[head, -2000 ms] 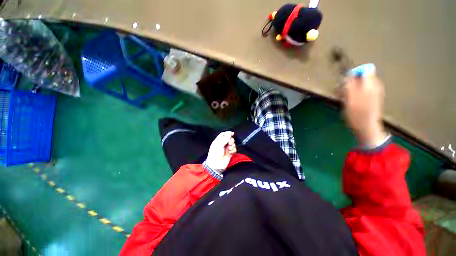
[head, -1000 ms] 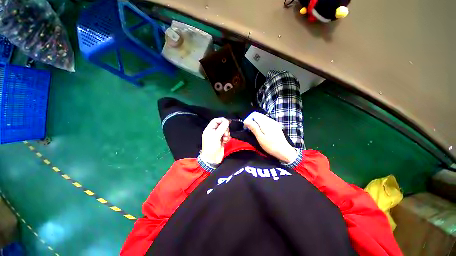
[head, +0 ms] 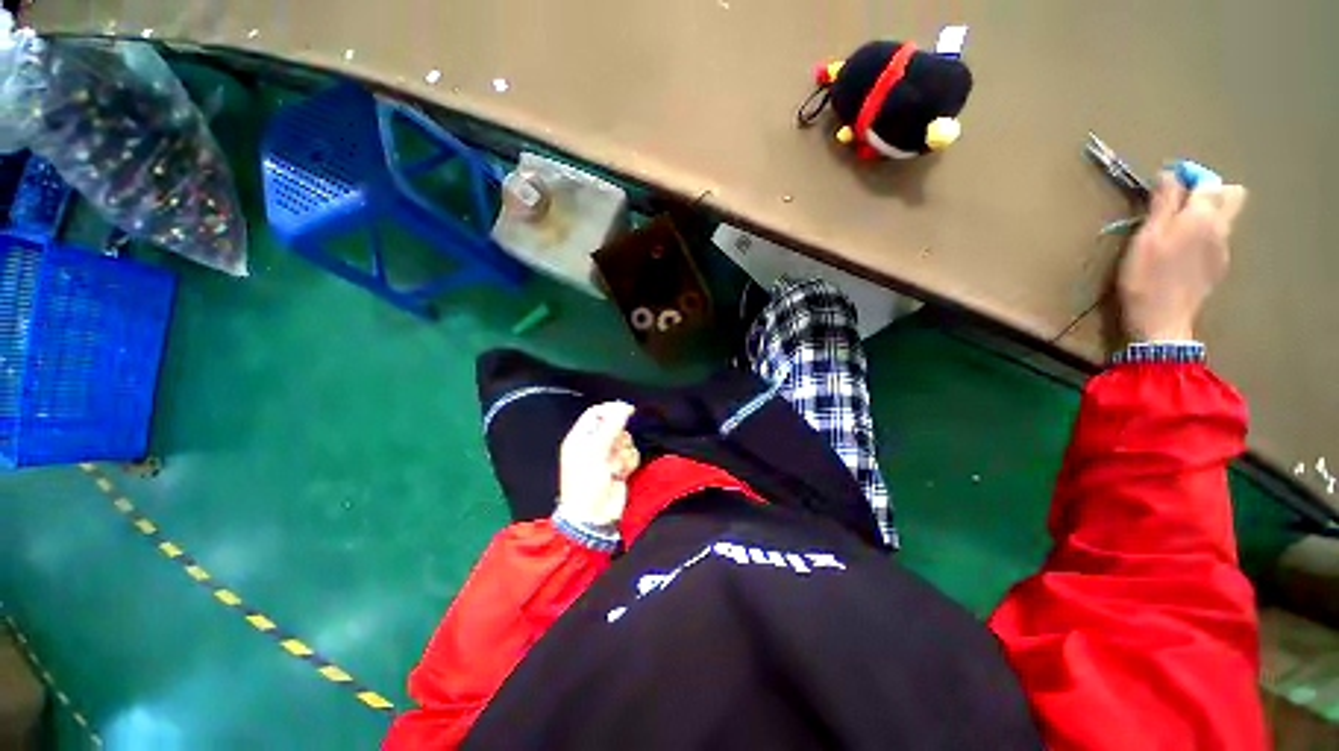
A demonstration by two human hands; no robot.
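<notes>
My left hand [head: 599, 464] is over my lap, fingers curled together; whether it pinches something small cannot be told. My right hand [head: 1179, 267] is over the brown-covered table [head: 661, 91], its fingertips closed on small dark snips [head: 1119, 165] with a pale blue part at the fingertips. The metal tip points up and left. A thin dark thread [head: 1084, 314] runs below the hand near the table edge. A black plush penguin toy [head: 908, 97] with a red band, yellow tips, white label and dark loop lies on the table, left of the right hand.
Below the table edge are a blue stool [head: 326, 169], a white tub [head: 565, 220] and an open brown box [head: 651, 279] with pale rings. A clear bag of small coloured things [head: 140, 154] and a blue crate [head: 81, 352] are at left. A checked cloth [head: 825, 367] covers one leg.
My right hand has gone from the lap, where it was beside my left hand, out to the table and onto the snips. The view has shifted, so the whole toy shows again.
</notes>
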